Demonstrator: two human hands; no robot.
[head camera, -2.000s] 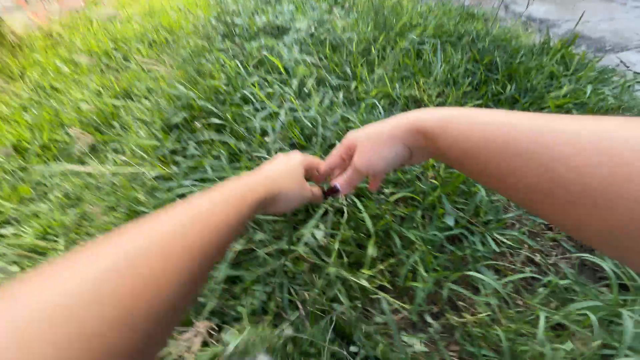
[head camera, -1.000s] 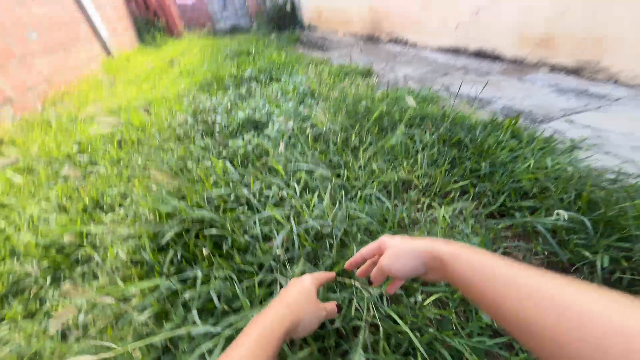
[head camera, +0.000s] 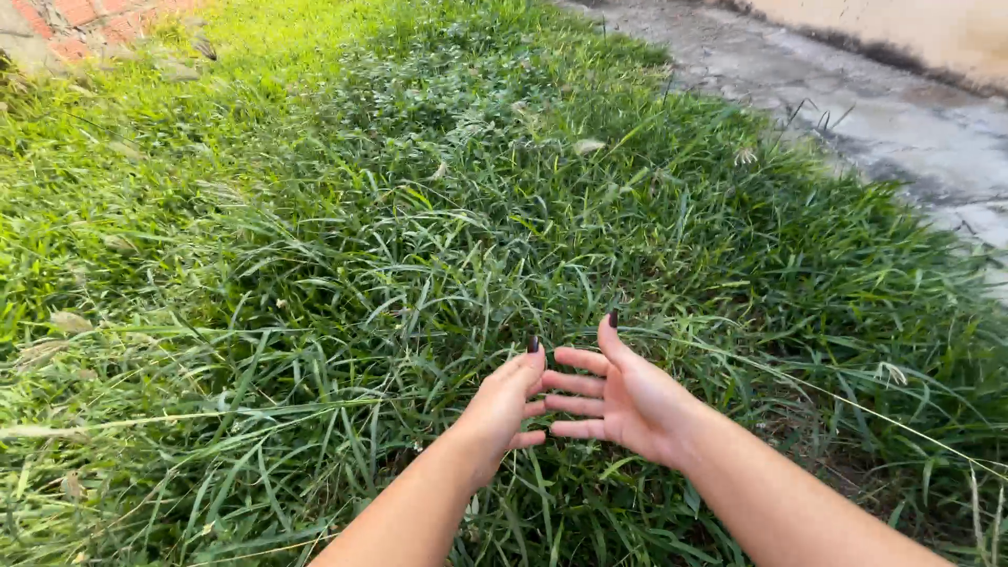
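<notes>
My left hand (head camera: 504, 402) is held out over the long green grass (head camera: 441, 299), its thumb raised and its fingers pointing toward the other hand. Facing it, my right hand (head camera: 622, 394) has its palm turned inward, thumb up and fingers spread, holding nothing. The fingertips of both hands are very close together; whether they touch is unclear. Dark polish shows on both thumbnails. No object is seen in either hand.
A concrete path (head camera: 850, 102) runs along the right side, beside a pale wall (head camera: 913, 31) with a dark stained base. Red brickwork (head camera: 94, 27) stands at the upper left. Thin seed stalks rise from the grass.
The hands, whose fingers were bent close together over the grass, now have thumbs raised and fingers extended. The right palm has turned into view. The view has tilted.
</notes>
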